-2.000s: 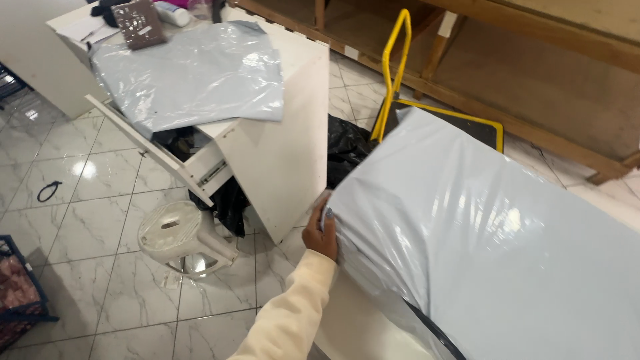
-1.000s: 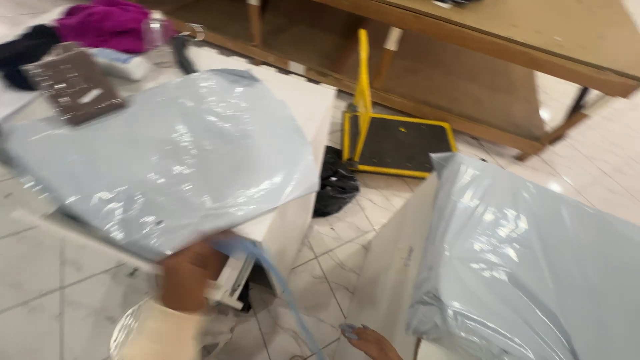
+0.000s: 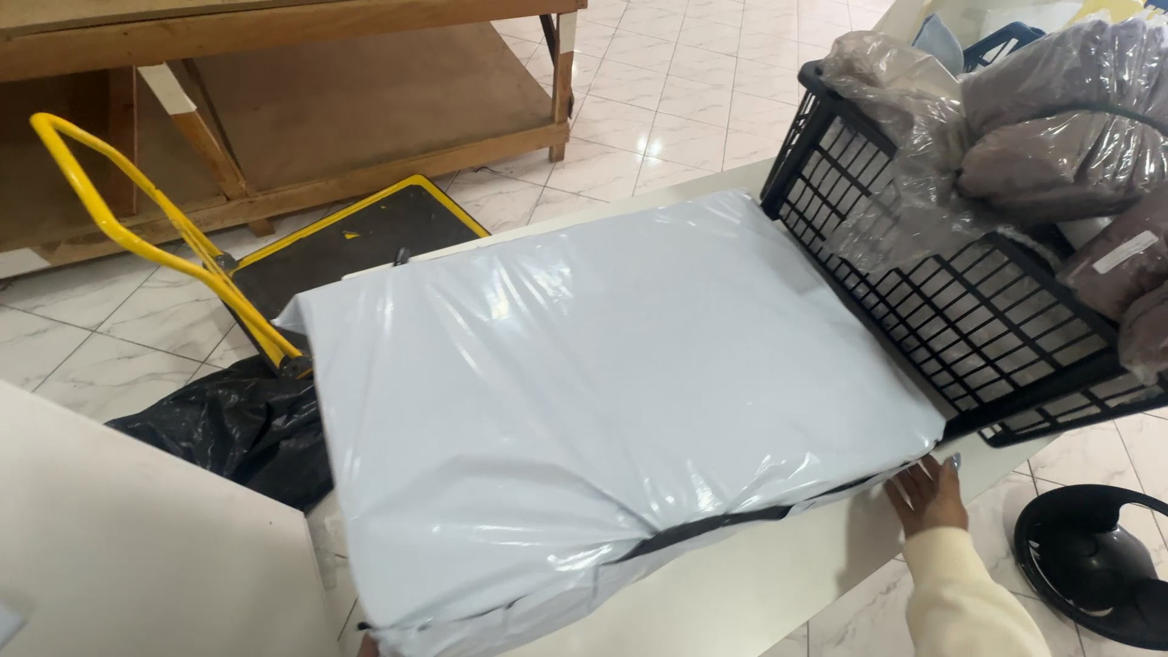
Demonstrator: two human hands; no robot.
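A large pale grey plastic mailer bag (image 3: 602,365), filled and bulky, lies on a white table (image 3: 730,593). A dark strip shows along its near edge. My right hand (image 3: 929,493) is at the bag's near right corner, fingertips against or under the edge; its grip cannot be made out. Only a sliver of my left hand (image 3: 369,646) shows at the near left corner, mostly hidden by the bag and the frame's lower edge.
A black plastic basket (image 3: 912,338) holding clear-wrapped bundles (image 3: 1058,155) touches the bag's right side. Beyond the table are a yellow-handled platform trolley (image 3: 356,237) and a wooden shelf (image 3: 365,182). Black plastic (image 3: 246,420) lies left; a black stool (image 3: 1086,566) stands right.
The view has swung right, from the drawer desk to the bag and basket. My left hand was at a light blue strip by the drawer one second ago and is now at the bag's near left corner.
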